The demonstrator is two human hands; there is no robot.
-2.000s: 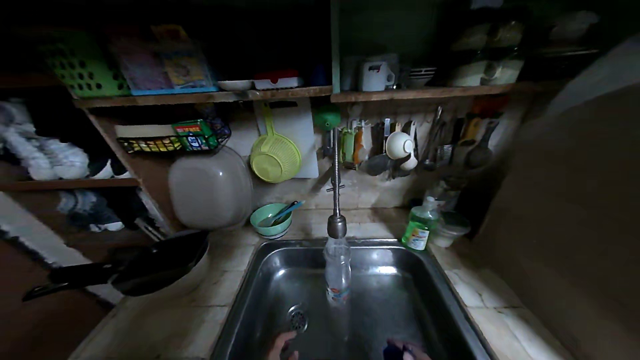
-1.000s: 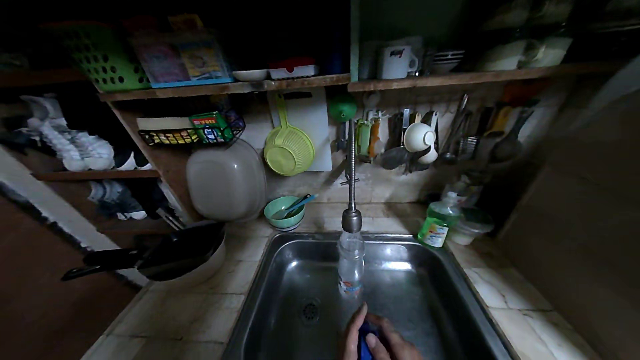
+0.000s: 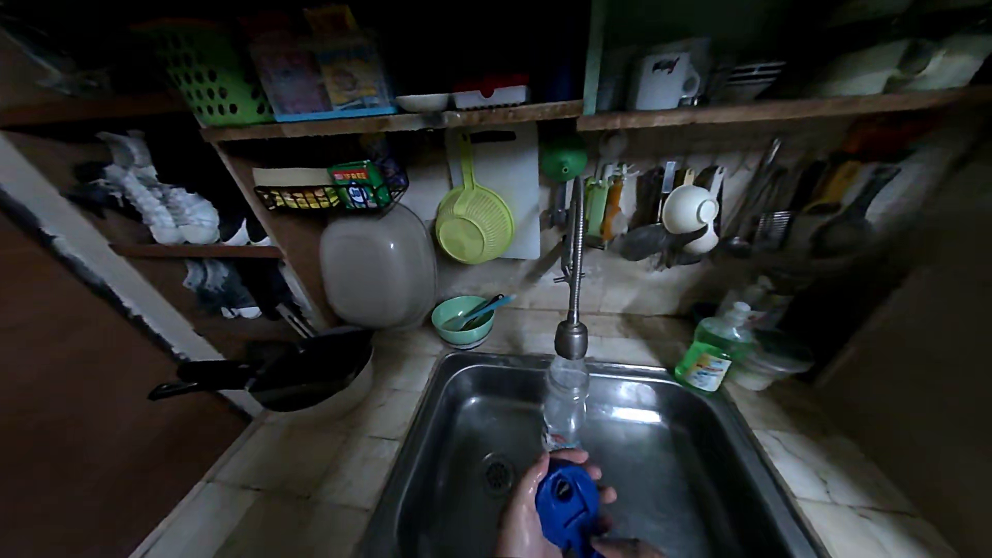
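Note:
At the bottom centre, my left hand (image 3: 527, 508) holds a blue plastic lid (image 3: 568, 500) with a round opening, its fingers wrapped behind the lid. My right hand (image 3: 626, 547), mostly cut off by the lower edge, touches the lid's lower end; whether it grips it I cannot tell. Just beyond my hands a clear plastic bottle (image 3: 566, 399) stands in the stainless steel sink (image 3: 659, 473), directly under the head of a flexible metal faucet (image 3: 572, 339). The sink drain (image 3: 497, 473) lies left of my hands.
A green dish soap bottle (image 3: 709, 353) and a lidded tub (image 3: 767, 364) stand right of the sink. Behind it, a green bowl (image 3: 463, 319) holds utensils. Black pans (image 3: 310, 376) sit at left. A yellow-green strainer (image 3: 474, 225) and utensils hang below the wooden shelf (image 3: 496, 115).
My hands were apart and low in the oldest frame, then came together around the blue lid. Now the lid is raised into fuller view, its round opening showing.

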